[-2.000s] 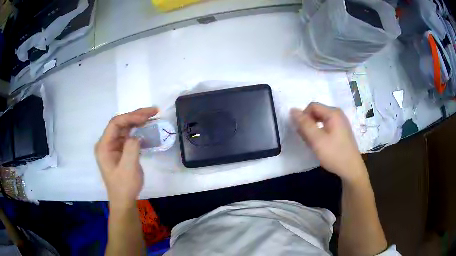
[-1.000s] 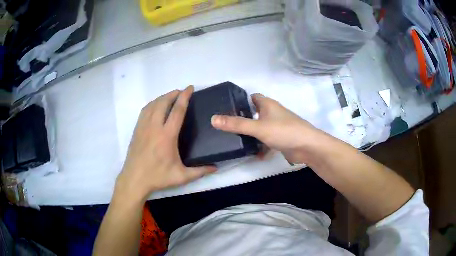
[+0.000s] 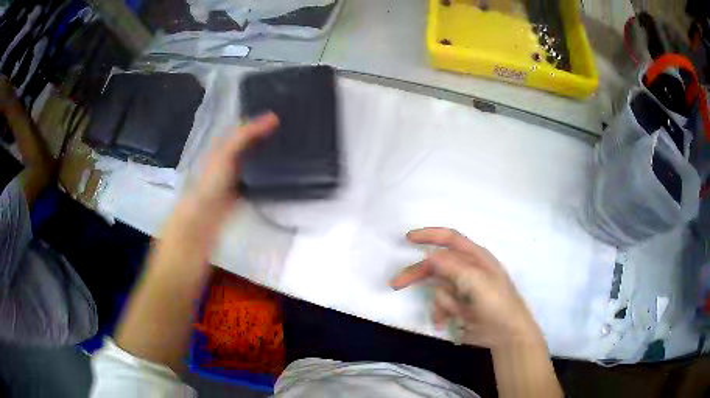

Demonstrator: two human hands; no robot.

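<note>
A black box-shaped power bank (image 3: 292, 132) is at the left centre of the bench, in or above a whitish sleeve or sheet. My left hand (image 3: 226, 159) is on its left side, thumb or finger over its face; the hand is blurred, and its far fingers are hidden. My right hand (image 3: 467, 291) is open and empty over the white sheet, fingers apart. No white oval panel shows.
Another black unit (image 3: 148, 116) lies at the left in a whitish sleeve. A yellow tray (image 3: 498, 58) with tiny dark pieces is at the back. Wrapped units (image 3: 634, 183) stand at right. A blue bin of orange straps (image 3: 241, 330) is below the edge. Another person's arm (image 3: 31, 140) is at far left.
The view has turned left. My left hand has moved left with the black unit, while my right hand has let go of it. The oval panel, seen earliest, no longer shows.
</note>
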